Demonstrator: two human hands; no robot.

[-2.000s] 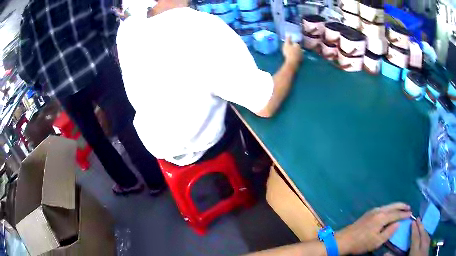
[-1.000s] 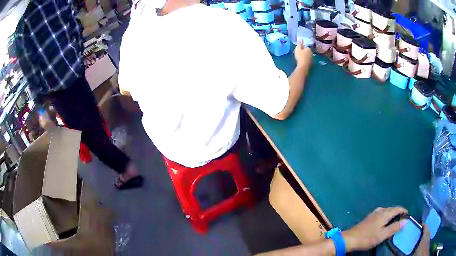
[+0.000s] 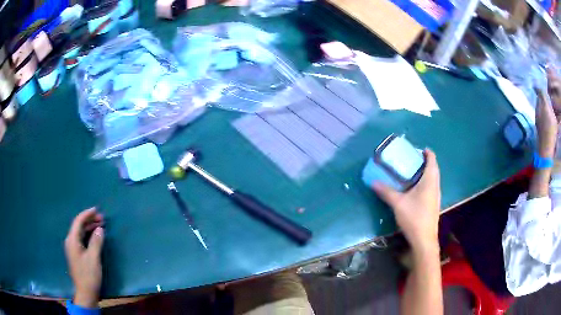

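Note:
A light-blue box-shaped body (image 3: 373, 172) with a black rim and a light-blue panel in its face is in my right hand (image 3: 413, 200), held at the right part of the bench near its front edge. My left hand (image 3: 85, 249) rests over the bench at the far left, fingers curled and apart, with nothing visible in it. A light-blue square panel (image 3: 143, 162) lies on the bench. A hammer (image 3: 249, 206) with a black handle and a thin dark pointed tool (image 3: 187, 214) lie between my hands.
Behind lie a clear bag of blue panels (image 3: 132, 83), a grey lined sheet (image 3: 304, 126) and white paper (image 3: 398, 83). Strapped units (image 3: 43, 46) stand at the upper left. Another person's hand (image 3: 545, 126) is at the right beside a dark-blue unit (image 3: 515, 130).
The view has swung right onto the bench. My hands, together on the unit before, are now wide apart; the left has let go and the right holds a unit.

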